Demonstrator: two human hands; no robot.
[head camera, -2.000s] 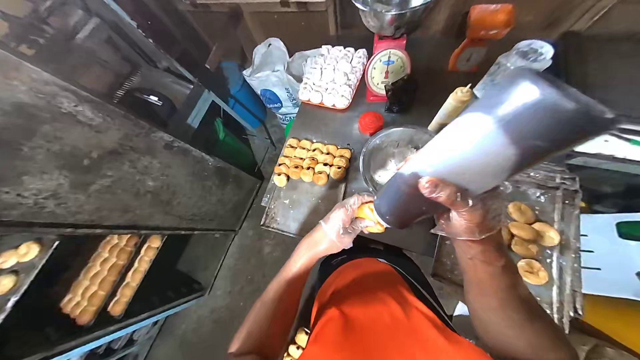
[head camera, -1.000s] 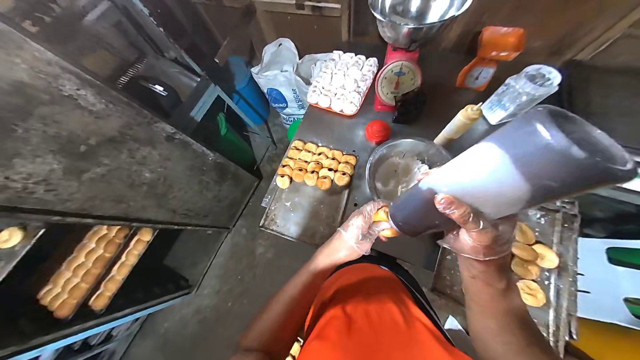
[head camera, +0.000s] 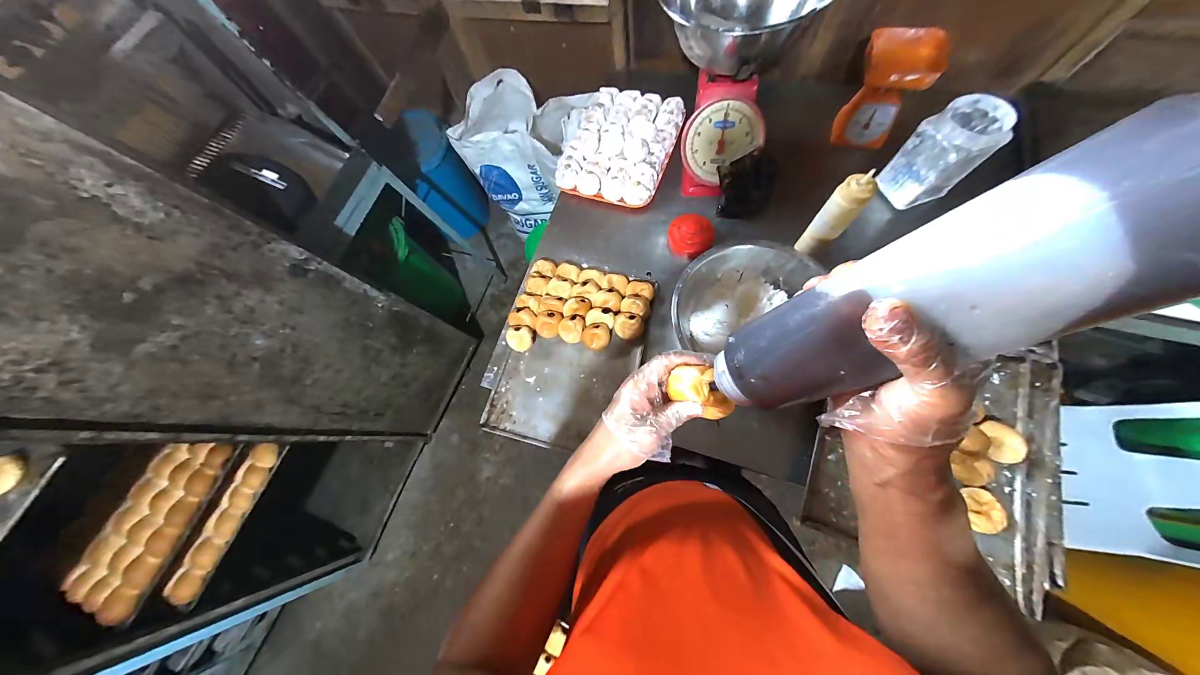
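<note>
My left hand (head camera: 656, 405), in a clear plastic glove, grips a small golden bun (head camera: 692, 384) near my waist. A large squeeze bottle (head camera: 947, 262) with dark contents in its lower part is gripped by my gloved right hand (head camera: 914, 375). The bottle is tilted, its capped narrow end touching the bun; the contact point is partly hidden. Behind the bottle's end stands a metal bowl (head camera: 731, 300) with white powder inside. Rows of filled-looking buns (head camera: 581, 305) sit on a metal tray (head camera: 553, 394) to the left. More buns (head camera: 984, 459) lie on a tray at the right.
Further back are a red dial scale (head camera: 724, 136) under a steel bowl (head camera: 736, 33), a tray of white-coated pieces (head camera: 623, 145), a red lid (head camera: 691, 235), a smaller squeeze bottle (head camera: 837, 212), an orange scale (head camera: 867, 112) and a plastic container (head camera: 949, 150). Bread rolls (head camera: 150, 534) stand in a rack at lower left.
Both hands stay close together, with the bottle's end against a bun in each frame. The view has shifted slightly. No release or new grasp is plain.
</note>
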